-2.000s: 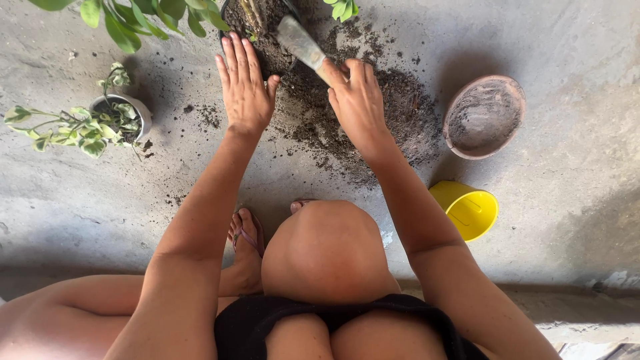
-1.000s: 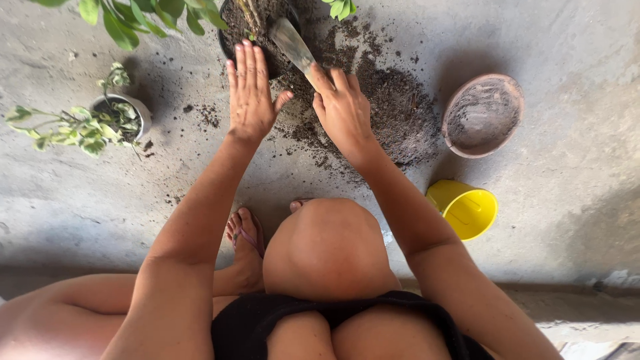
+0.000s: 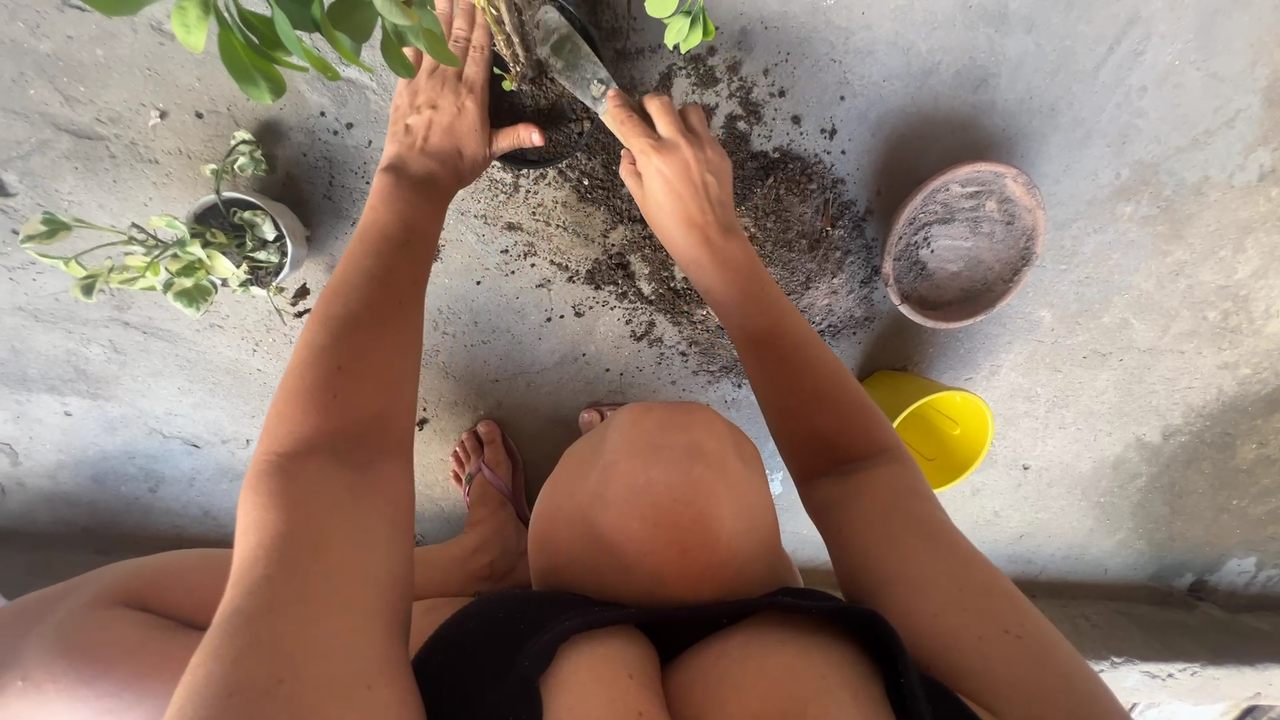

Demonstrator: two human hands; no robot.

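A black plant pot (image 3: 530,160) filled with dark soil stands at the top centre, with a woody plant stem (image 3: 512,40) rising from it. My left hand (image 3: 440,115) lies with fingers stretched against the pot's left side, its thumb over the near rim and its fingertips cut off by the frame's top edge. In my right hand (image 3: 680,165) is the handle of a flat metal scraper or trowel (image 3: 575,58), whose blade lies over the soil at the pot's right side. Green leaves (image 3: 250,50) hang above my left hand.
Loose soil (image 3: 780,230) is spread over the concrete floor right of the pot. A round clay dish (image 3: 965,245) and a yellow plastic pot (image 3: 940,435) are at the right. A variegated plant in a small white pot (image 3: 295,240) stands at the left. My sandalled foot (image 3: 490,480) is below.
My left hand has moved from the pot's near side to its left side, farther up. The right hand still holds the tool, its blade shifting slightly at the pot.
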